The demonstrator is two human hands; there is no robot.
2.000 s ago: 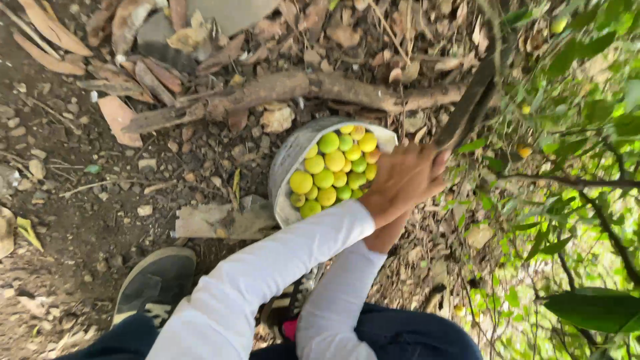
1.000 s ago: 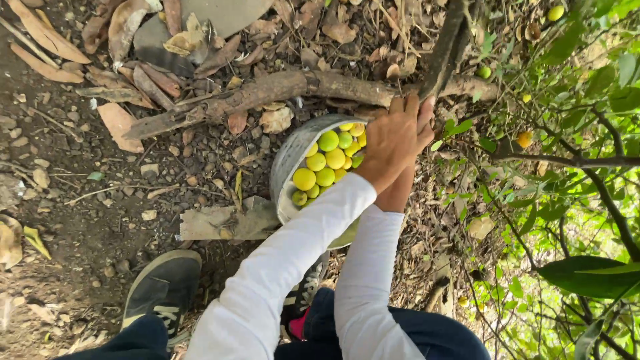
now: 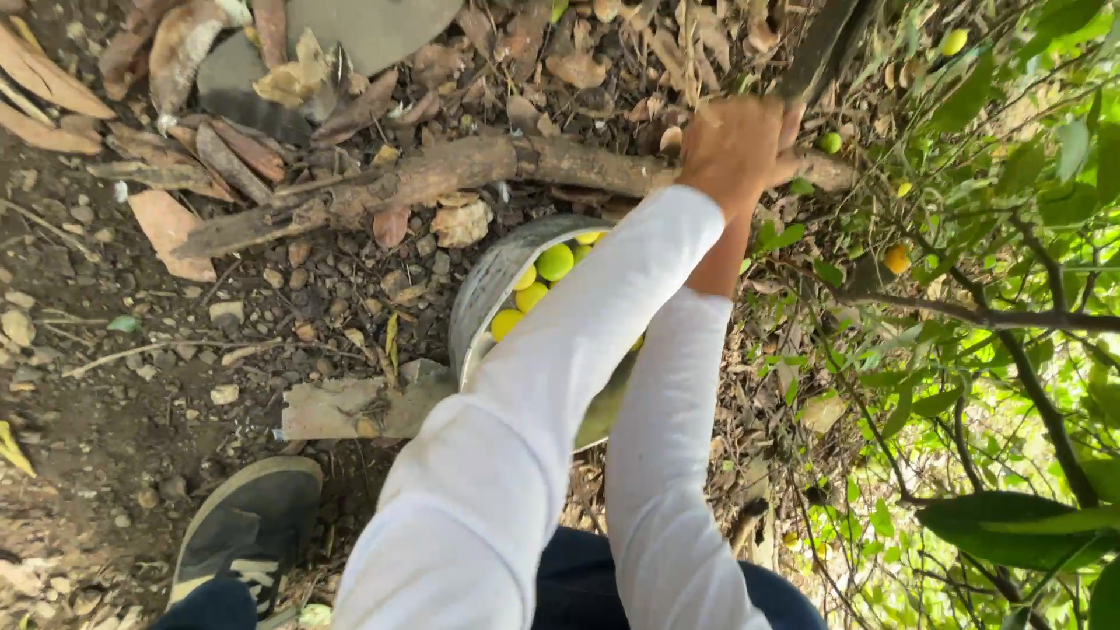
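Observation:
My left hand (image 3: 731,144), slightly blurred, is closed around the lower end of a dark wooden stick (image 3: 822,57) at the upper right. Against it, mostly hidden behind it, my right hand (image 3: 787,162) grips the same end. The stick runs up out of view. Below my hands, a grey metal pot (image 3: 468,306) holds yellow and green citrus fruits (image 3: 529,296); my left sleeve covers much of its opening.
A thick fallen branch (image 3: 420,179) lies above the pot. Leafy citrus branches (image 3: 1041,306) with a few fruits fill the right side. A flat slab piece (image 3: 337,409) lies left of the pot, and my shoe (image 3: 249,525) stands lower left among stones and dry leaves.
My hands and the dark stick have shifted up and away from the pot's opening. My left sleeve now hides more of the fruits than before.

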